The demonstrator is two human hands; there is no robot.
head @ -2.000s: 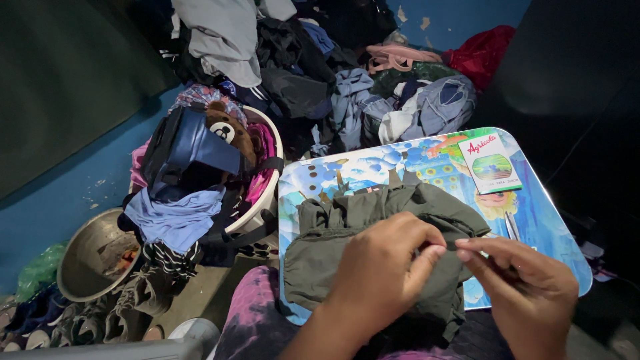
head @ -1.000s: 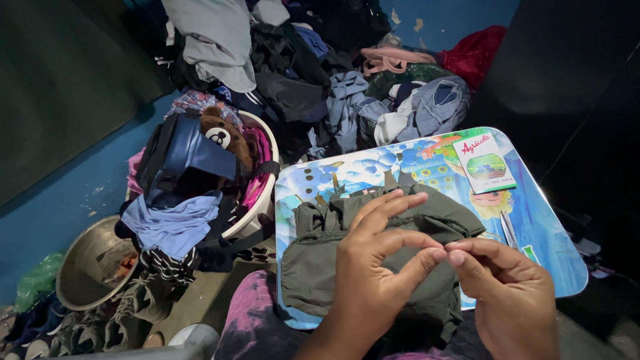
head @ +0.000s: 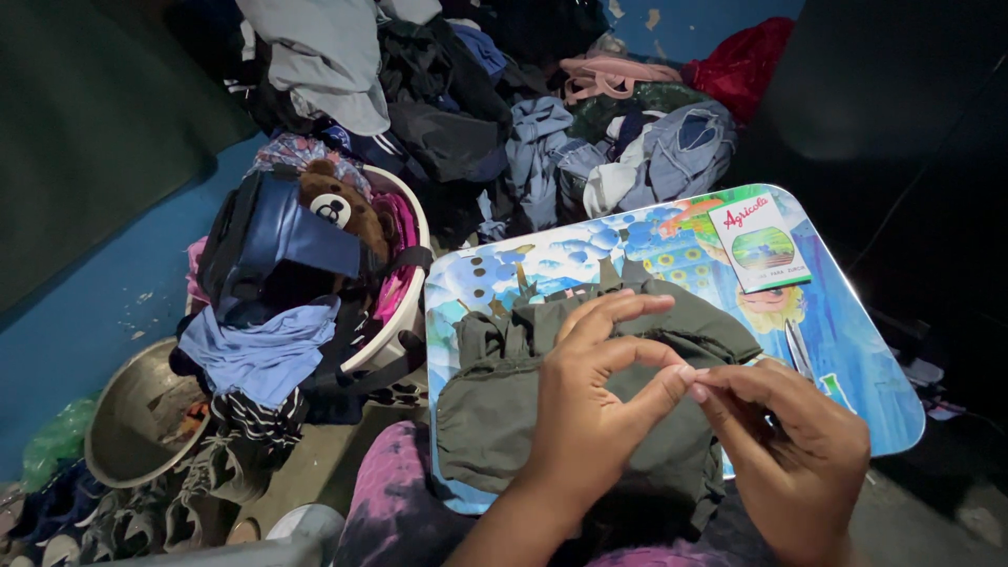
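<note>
My left hand [head: 606, 394] is raised over a dark olive garment [head: 496, 409], its thumb and forefinger pinched together. The fingertips of my right hand [head: 787, 441] meet them, also pinched. Whatever lies between the fingertips is too small to make out. Gathered cloth edges show on the garment, which lies on a tabletop with a colorful printed picture [head: 850, 346] over my lap. Right of the garment lie a white packet [head: 760, 242] with a green picture and writing, and a pair of metal scissors [head: 798, 348], partly hidden by my right hand.
A white basket [head: 421, 228] at the left holds a brown teddy bear [head: 339, 205], a blue bag [head: 303, 228] and clothes. Beside it stands a metal basin [head: 118, 441] above several shoes [head: 197, 480]. Piled clothes [head: 543, 150] lie behind the tabletop, with a red bundle [head: 744, 67].
My hands were low against the garment's right part two seconds ago. They are now held above it with the fingertips meeting, and my left hand's other fingers are spread.
</note>
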